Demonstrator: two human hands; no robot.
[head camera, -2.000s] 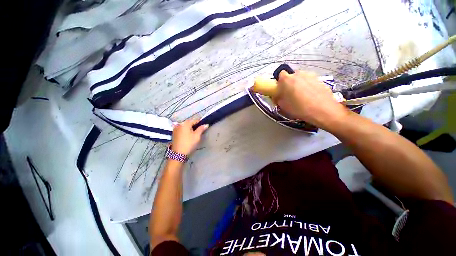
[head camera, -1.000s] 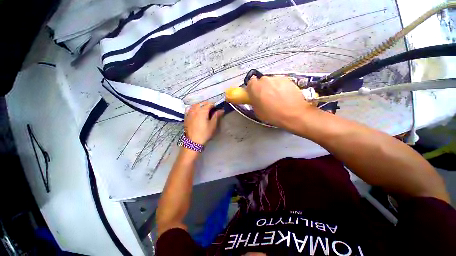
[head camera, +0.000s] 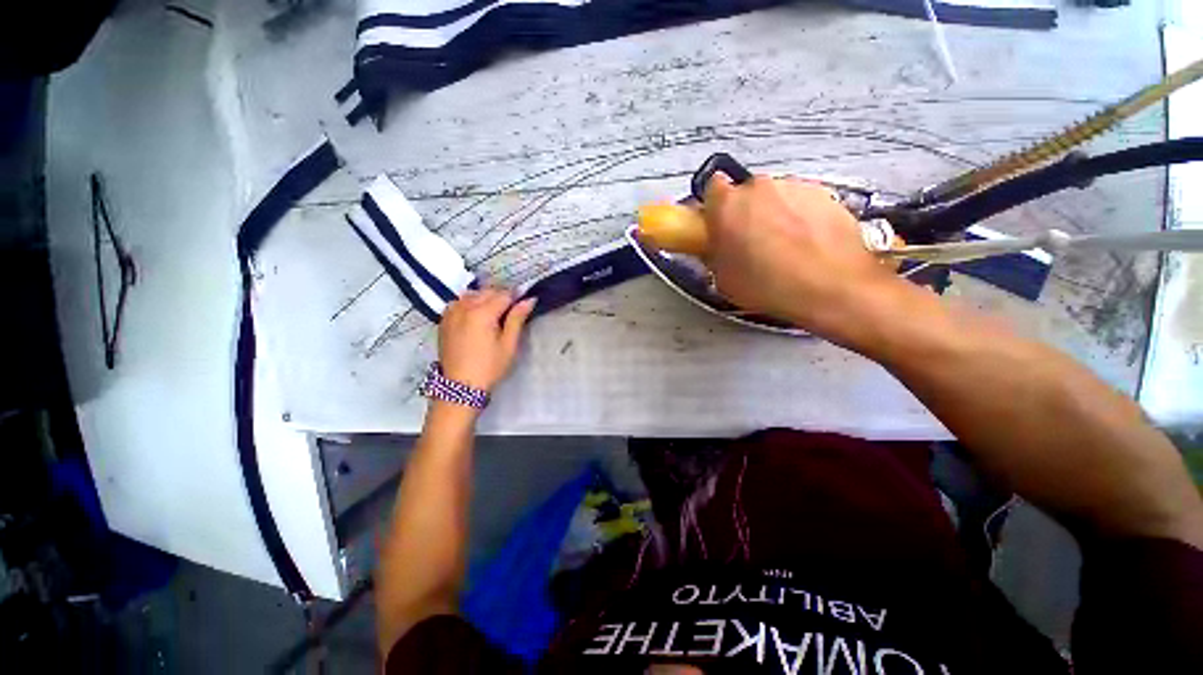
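Note:
A navy waistband strip (head camera: 570, 280) with a small label lies across the table. Its striped white-and-navy left end (head camera: 406, 247) sticks out beyond my left hand, and its right end shows past the iron. My left hand (head camera: 480, 340) grips the strip's edge with fingers and thumb. My right hand (head camera: 802, 256) is closed around the iron's yellow-tan handle. The steam iron (head camera: 673, 270) rests on the strip, its sole partly hidden by my hand and forearm.
Layered waiting bands (head camera: 554, 40) lie along the table's far side. Tan and black hoses (head camera: 1042, 169) run from the iron to the right. A finished navy band (head camera: 246, 396) curves down the left edge. A black hanger (head camera: 114, 274) lies far left. Blue material (head camera: 528, 567) is below the table.
The view has shifted. The strip's left end has come away from the waiting bands and is shorter beyond my left hand. The label and the strip's right end now show.

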